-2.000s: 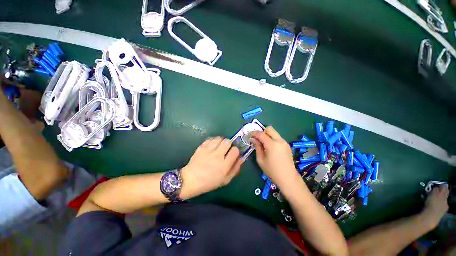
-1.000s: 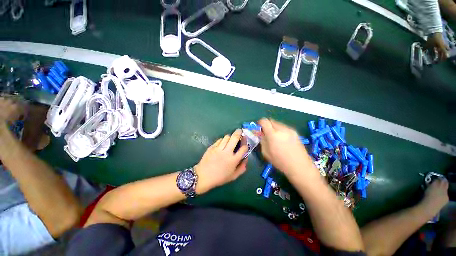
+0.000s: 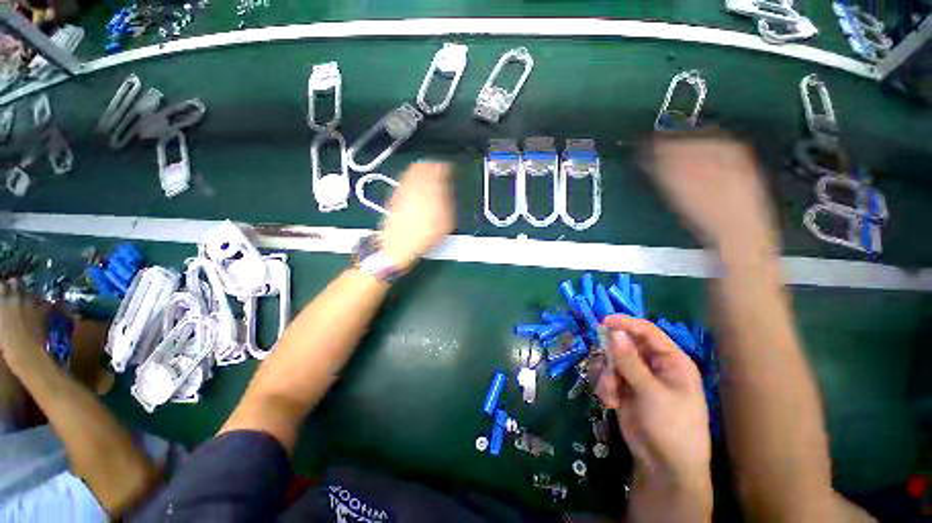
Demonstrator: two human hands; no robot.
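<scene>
My left hand (image 3: 419, 215), blurred, reaches over the edge strip to a white unfitted housing (image 3: 375, 192) on the belt and covers part of it. Whether it grips the housing is unclear. My right hand (image 3: 654, 383) is over the heap of blue batteries (image 3: 583, 306), thumb and fingers close together. A small pale spot shows at the fingertips, too small to identify. Circuit boards (image 3: 531, 444) and small white rings (image 3: 579, 468) lie beside the heap. Three fitted housings (image 3: 540, 184) with blue bands stand side by side on the belt.
A pile of white housings (image 3: 174, 337) lies left of my left arm. Another person's blurred arm (image 3: 761, 358) crosses the edge strip (image 3: 613, 255) at the right. A neighbour's arm (image 3: 82, 419) is at the left. More loose housings (image 3: 327, 97) lie on the belt.
My hands have parted from the small housing they worked on. My left hand moved forward to the belt, my right to the batteries. The fitted row grew from two to three. The view tilted up.
</scene>
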